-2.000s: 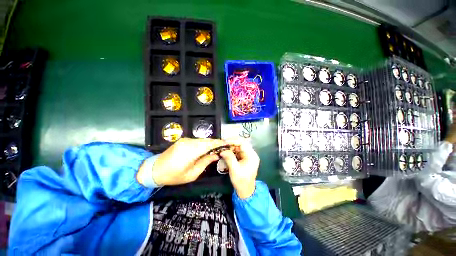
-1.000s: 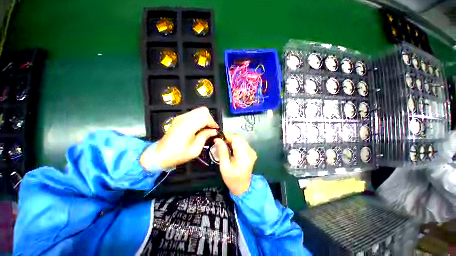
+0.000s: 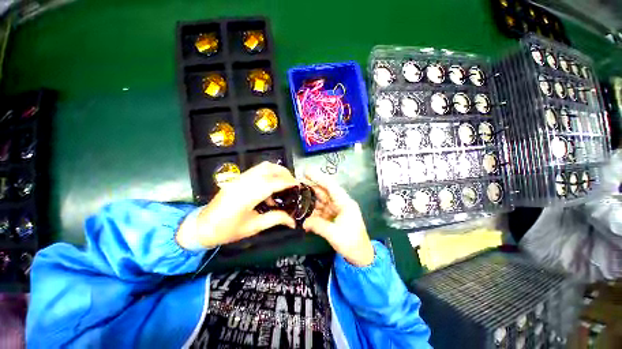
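My left hand (image 3: 247, 204) and my right hand (image 3: 335, 217) hold a dark, shiny-rimmed round housing (image 3: 297, 200) between their fingertips, over the lower part of the black pocket tray (image 3: 227, 63). The housing's inside looks dark; its details are too small to tell. The tray's pockets hold round housings with amber centres (image 3: 213, 85). My hands cover the tray's lower pockets. A blue parts bin (image 3: 363, 102) with a tangle of red and pink lead wires (image 3: 320, 112) stands right of the tray.
A clear blister tray (image 3: 440, 221) with rows of silver-white discs lies to the right, beside a blister tray stack (image 3: 515, 123). A pale yellow pad (image 3: 460, 247) and a dark ribbed tray stack (image 3: 487, 286) lie below. Another black tray (image 3: 42, 143) is at far left. A person's white sleeve shows at the right edge.
The housing now shows broadly between my spread fingers, where it was mostly hidden before. My right hand has shifted slightly right. The view has shifted, so the trays and bin appear further left.
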